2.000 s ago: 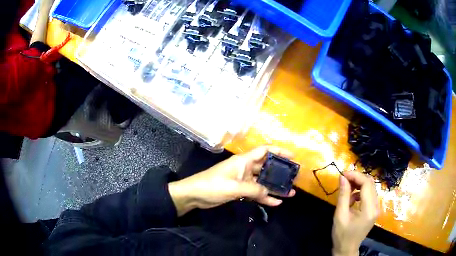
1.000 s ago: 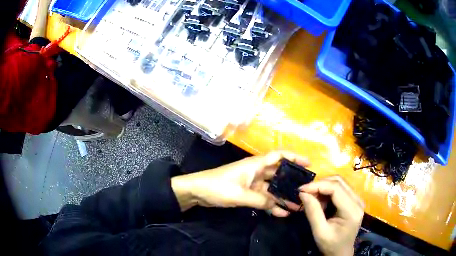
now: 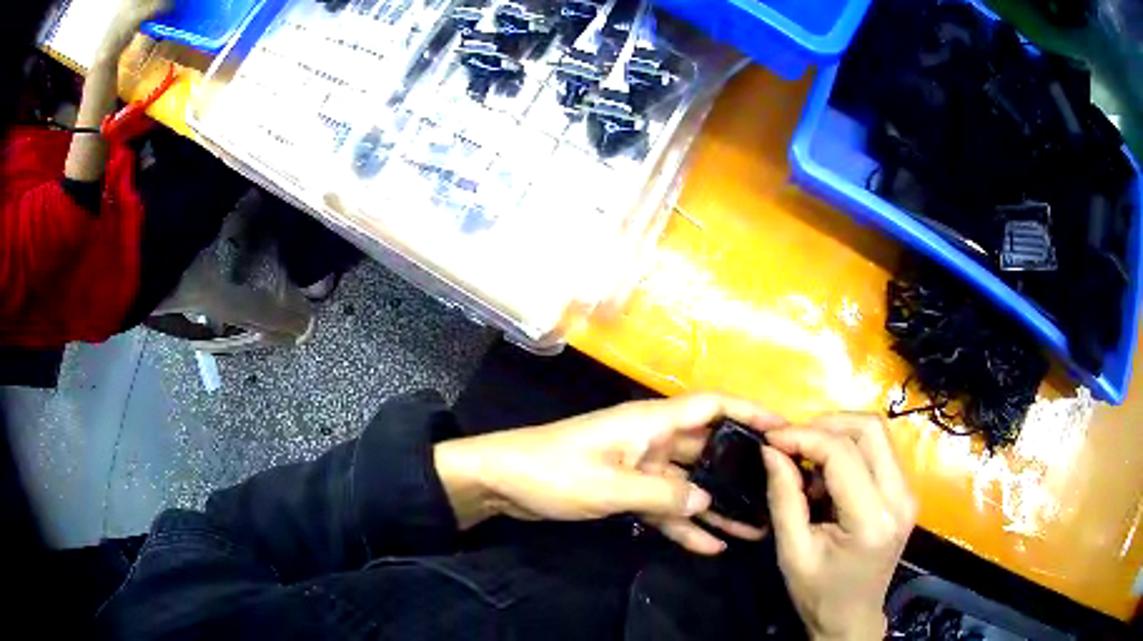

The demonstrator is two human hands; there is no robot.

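Note:
A square black plastic housing [image 3: 733, 472] is held above my lap, in front of the bench edge. My left hand [image 3: 608, 466] grips it from the left, with the thumb on its near side and fingers around its far side. My right hand [image 3: 842, 507] has its thumb and fingertips on the housing's right edge. The thin sealing ring cannot be made out now; it is hidden by my fingers or lost against the black housing.
A blue parts bin [image 3: 928, 238] of black housings stands right, with a pile of black sealing rings [image 3: 959, 363] before it. Clear blister trays [image 3: 501, 269] with cable assemblies lie left. Another blue bin [image 3: 802, 31] is behind. A coworker's red sleeve [image 3: 63, 238] is far left.
My right hand brought the sealing ring from the right to the housing and now touches the housing's edge. My left hand has tilted the housing. The coworker's arm at far left has moved.

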